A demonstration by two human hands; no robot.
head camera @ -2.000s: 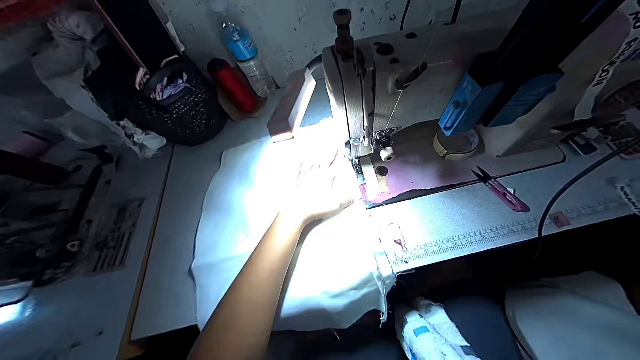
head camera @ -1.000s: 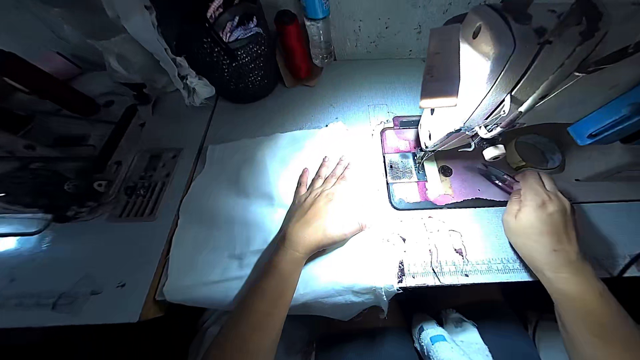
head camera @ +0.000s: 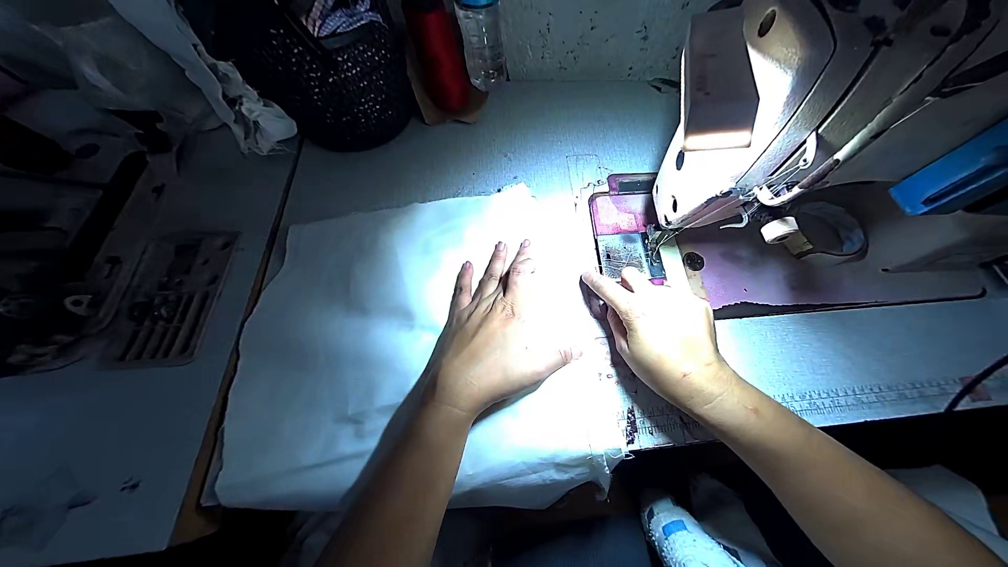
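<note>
A white cloth [head camera: 339,339] lies spread on the sewing table, brightly lit on its right side. My left hand [head camera: 504,339] rests flat on it with the fingers spread, holding nothing. My right hand [head camera: 661,331] is at the cloth's right edge, just in front of the needle plate [head camera: 622,256] of the sewing machine [head camera: 732,157]. Its fingers are partly curled, with the index finger pointing left. Something dark shows under these fingers, but glare and the hand hide whether anything is held. The presser foot [head camera: 654,244] stands to the right of the cloth, apart from it.
A black woven basket [head camera: 346,94] with fabric, a red thread cone [head camera: 441,63] and a plastic bottle [head camera: 482,47] stand at the back. A tape roll [head camera: 835,228] lies on the machine bed. A ruler strip [head camera: 850,398] runs along the front edge. Another machine [head camera: 173,299] is at left.
My right hand came into view by the pink-handled thread snips on the machine bed, then moved left to the cloth's edge. The snips no longer show there. The view has shifted.
</note>
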